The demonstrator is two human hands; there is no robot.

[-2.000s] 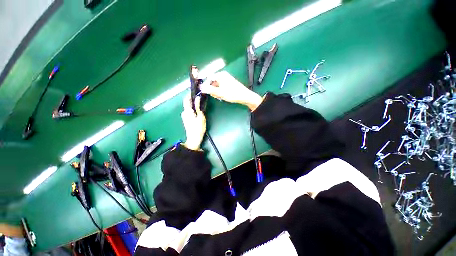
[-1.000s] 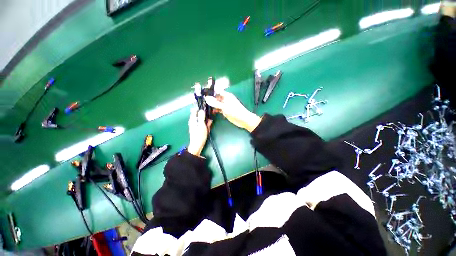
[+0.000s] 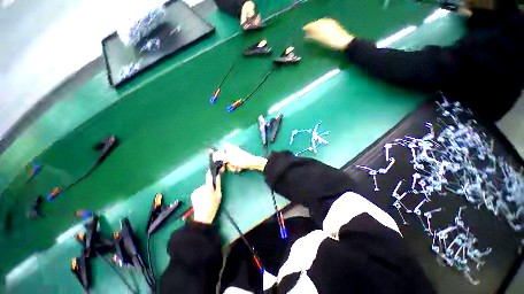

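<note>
A black clamp [image 3: 216, 165] is held between my two hands in the middle of the green bench, its cable hanging toward my lap. My left hand [image 3: 205, 198] grips it from below. My right hand [image 3: 240, 158] has its fingers at the clamp's upper right side. Whether a spring is in the fingers is too small to tell. Another V-shaped clamp [image 3: 270, 129] lies just beyond my right hand, its cable running down to a blue and red tip. A few loose silver springs [image 3: 311, 138] lie to the right of it.
Several black clamps [image 3: 127, 244] lie at the lower left. A large spring pile [image 3: 459, 166] is on the black tray [image 3: 368, 209] at right. Clamps with cables [image 3: 287, 56] lie across the bench. Another person's hand [image 3: 327, 33] reaches in at upper right. A far tray [image 3: 112, 66] holds springs.
The view has shifted, bringing the far tray and other people's hands into view. My hands still hold the clamp, which now looks narrower, its handles closer together.
</note>
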